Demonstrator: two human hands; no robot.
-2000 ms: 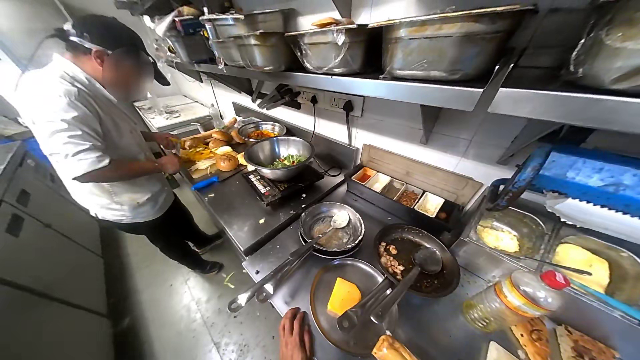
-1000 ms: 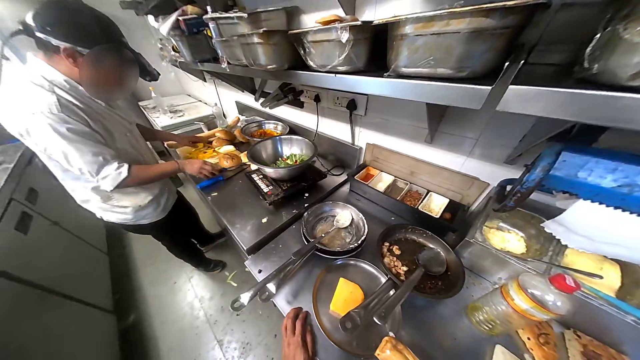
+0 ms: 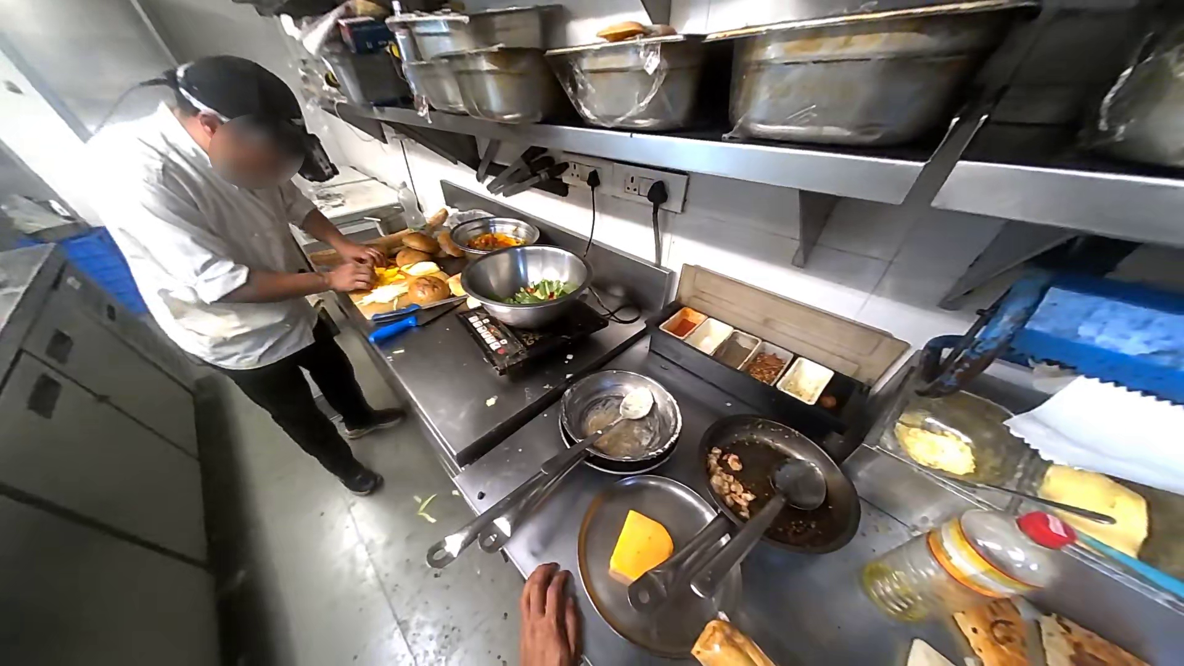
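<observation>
My left hand (image 3: 548,618) rests on the counter's front edge at the bottom centre, holding nothing, its fingers lying close to the rim of a round metal plate (image 3: 601,518). On that plate lies a yellow-orange wedge, probably cheese (image 3: 641,546). A dark frying pan (image 3: 837,476) with browned pieces and a ladle (image 3: 799,485) stands behind it, the handles reaching over the plate. Left of the pan is a metal bowl (image 3: 575,403) with a spoon in it. A rolled flatbread (image 3: 726,645) sits at the plate's lower edge. My right hand is out of view.
A co-worker (image 3: 213,240) stands at the left, hands over food and bread rolls (image 3: 428,289). A knife with a blue handle (image 3: 395,328) lies nearby. A steel bowl of greens (image 3: 527,314) sits on an induction cooker (image 3: 490,340). An oil bottle (image 3: 962,564) and spice box (image 3: 758,381) are at right.
The co-worker's hands have come together over the food on the board. My left hand stays at the counter's edge. The view has swung slightly left.
</observation>
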